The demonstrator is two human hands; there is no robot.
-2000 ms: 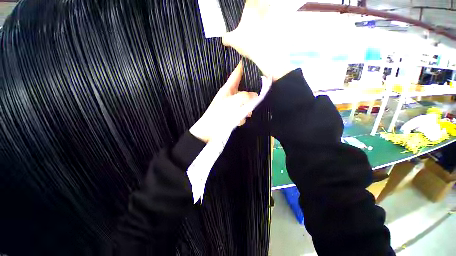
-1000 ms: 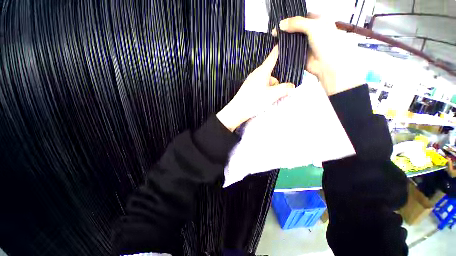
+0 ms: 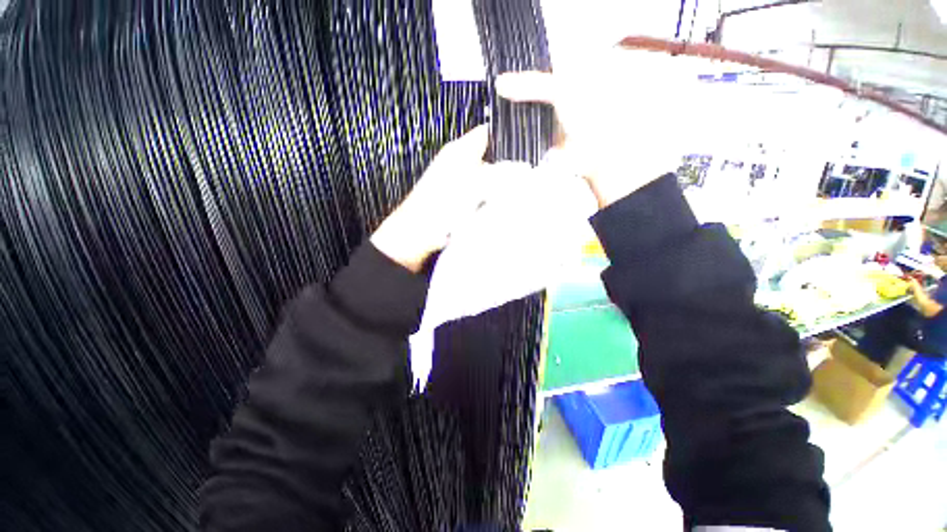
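Observation:
A thick curtain of black wires (image 3: 208,208) hangs over the left and middle of the view. My right hand (image 3: 561,125) is overexposed, its thumb across the front of a thin black wire bundle (image 3: 517,52) at the curtain's right edge. My left hand (image 3: 441,197) is at the lower part of the gripped stretch, against the bundle, and holds a white paper sheet (image 3: 493,260) that hangs below it, washed out to blank. A white card (image 3: 459,42) is among the wires left of the bundle.
A green bench (image 3: 592,348) stands behind on the right, with yellow items (image 3: 888,285) farther along. A blue bin (image 3: 620,421) and a cardboard box (image 3: 851,382) are on the floor. A person (image 3: 929,301) sits at the far right by a blue stool (image 3: 922,384). A rust-brown rail (image 3: 748,57) runs above.
The view has shifted, so both hands and the bundle appear farther left than a second ago. The paper shows narrower. Compared with two seconds ago, the bundle is now separate in my right hand.

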